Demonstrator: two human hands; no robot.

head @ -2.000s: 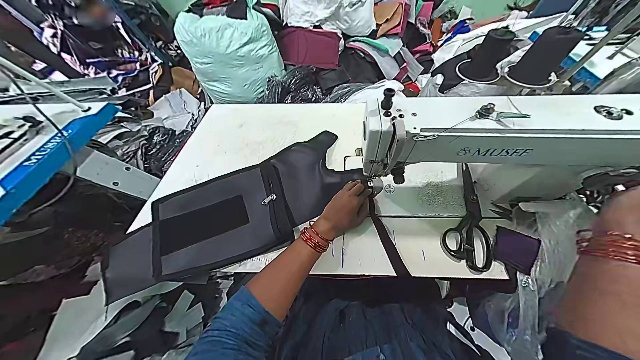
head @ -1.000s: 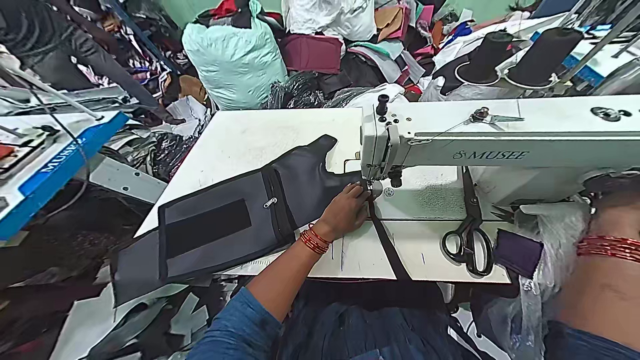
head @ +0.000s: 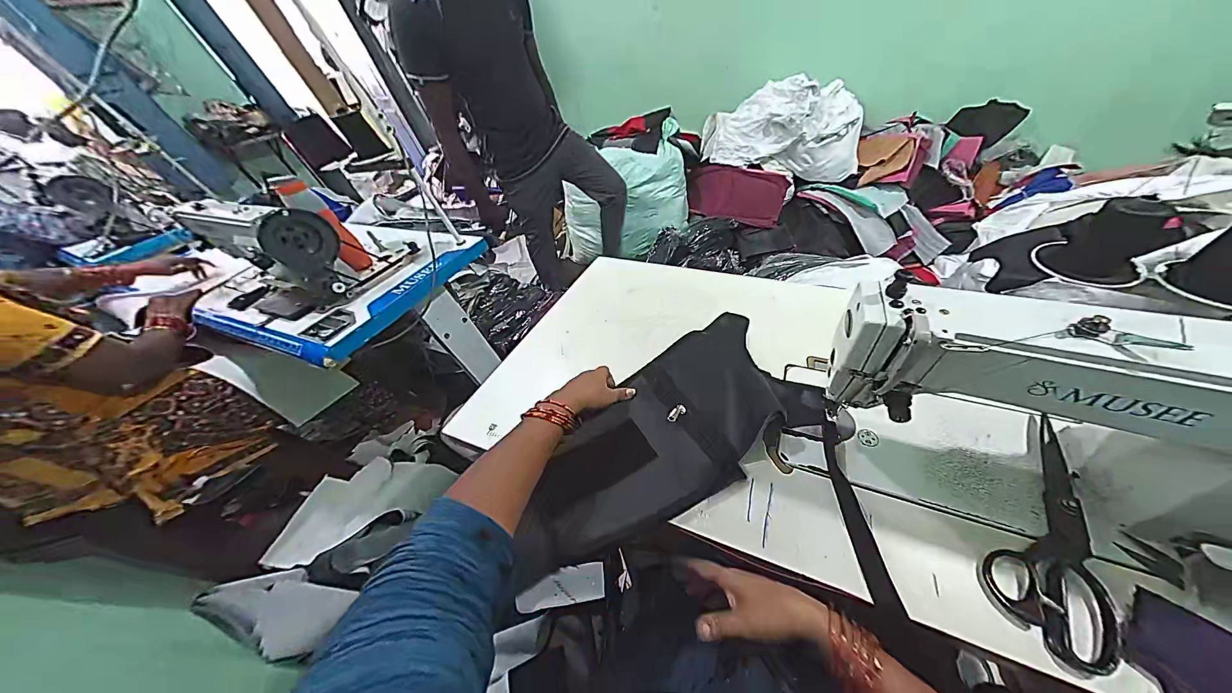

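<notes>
A dark fabric piece with a zipper (head: 688,433) lies across the left of the white sewing table (head: 597,308), its narrow end beneath the needle area of the white sewing machine (head: 1059,366). On the upper edge of the piece rests my left hand (head: 592,393), thumb pointing right; whether it pinches the fabric is unclear. My right hand (head: 756,602) is below the table's front edge, fingers spread, with nothing seen in it. From the needle area a black strip (head: 857,520) runs down over the table edge. Black-handled scissors (head: 1054,568) lie at the right.
A dark purple fabric square (head: 1179,640) is right of the scissors. Far left, another person's hands (head: 168,303) work at a second machine table (head: 385,298). A standing person (head: 500,106) is behind it. Bags and fabric scraps (head: 736,192) are heaped by the wall.
My left hand has moved left from beside the needle onto the middle of the fabric piece. My right hand has come from the far right to below the table edge. The view has swung left.
</notes>
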